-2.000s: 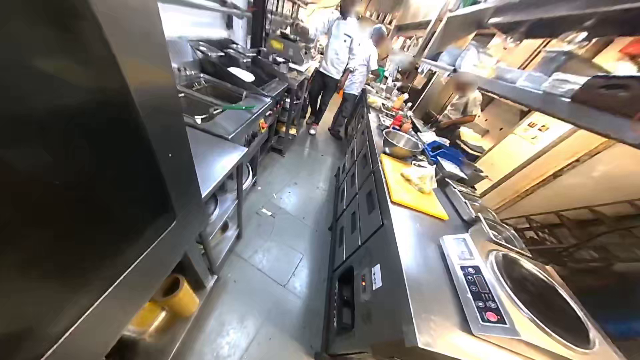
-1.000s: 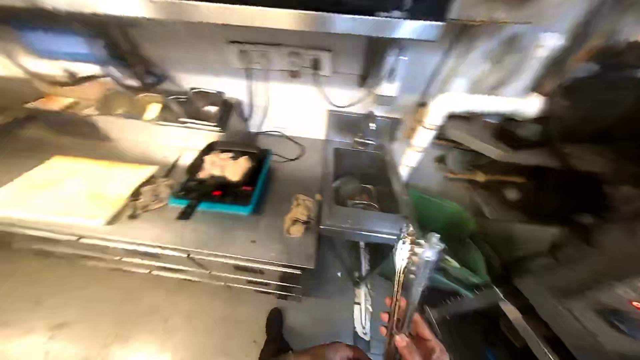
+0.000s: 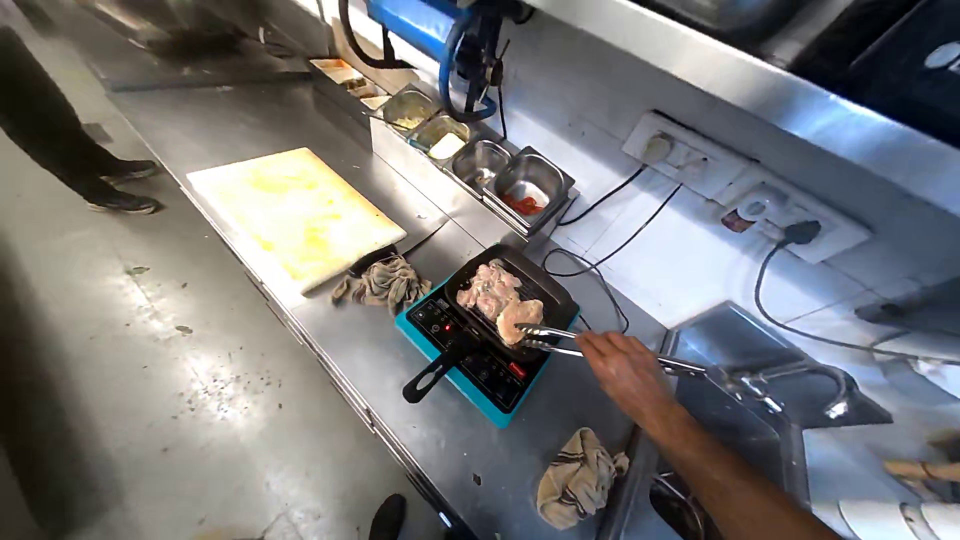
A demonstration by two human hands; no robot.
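My right hand (image 3: 622, 369) holds metal tongs (image 3: 559, 341) from the right, their tips at a piece of pale meat (image 3: 519, 319) in a black square grill pan (image 3: 551, 296). More pale meat (image 3: 490, 288) lies beside it in the pan. The pan sits on a teal-edged induction cooktop (image 3: 491, 409) with a small red light lit; its black handle (image 3: 433, 377) points toward the counter's front edge. My left hand is out of view.
A stained cutting board (image 3: 296, 214) and a crumpled cloth (image 3: 386, 283) lie left of the cooktop. Behind stand metal food containers (image 3: 529, 184). Another cloth (image 3: 577, 480) lies near the sink (image 3: 731, 405). Cords run from wall sockets (image 3: 742, 187). A person's legs (image 3: 52, 127) show far left.
The view has swung to the cooktop. A second ago the tongs were in my hand near the sink, away from the pan; now their tips are at the meat.
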